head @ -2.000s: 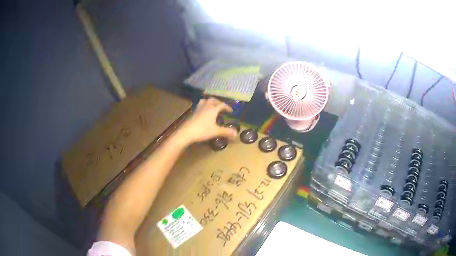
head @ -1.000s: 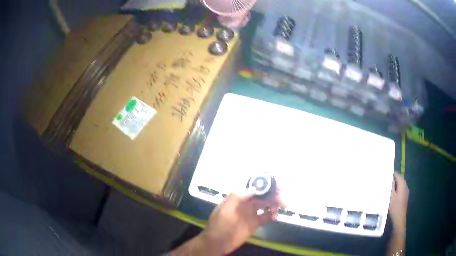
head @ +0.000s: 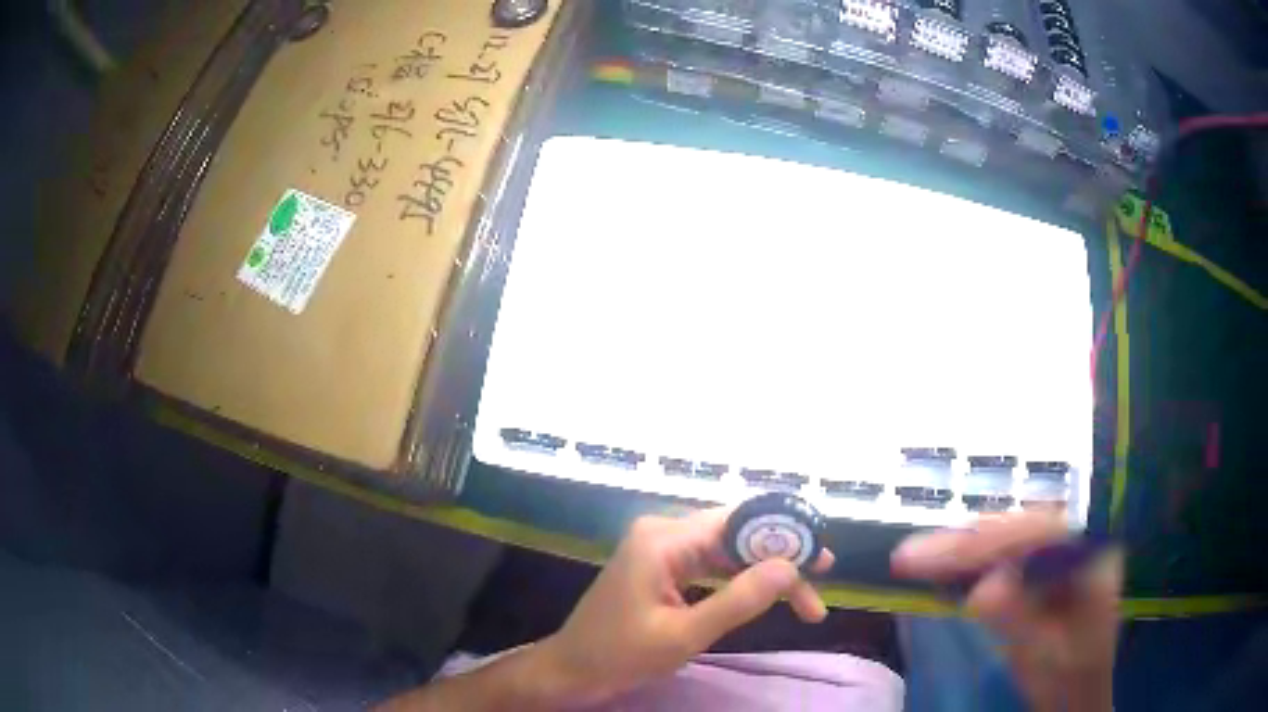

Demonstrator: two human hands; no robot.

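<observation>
My left hand [head: 668,591] holds a round unit [head: 775,543] between thumb and fingers, just below the light panel's near edge. The unit is black-rimmed, and its pale ringed face shows. My right hand [head: 1022,591] is blurred, to the right of the unit and apart from it. It is closed around a dark, thick tool [head: 1068,562], perhaps the pen tool; its tip is not clear. The light panel [head: 793,306] glows white. Short black parts [head: 693,470] lie in a row along its near edge, with a few more in a second row at the right.
Cardboard [head: 320,348] with handwriting and a label [head: 295,251] lies at left on clear trays [head: 445,376]. Another round unit [head: 519,11] sits at its far end. Clear parts boxes [head: 834,77] stand behind the panel. A red line [head: 1112,313] runs at right. Yellow tape [head: 556,536] edges the bench.
The view has tilted down and come nearer the panel. My left hand has brought the round unit off the panel to its near edge. My right hand has come in from the panel's right side.
</observation>
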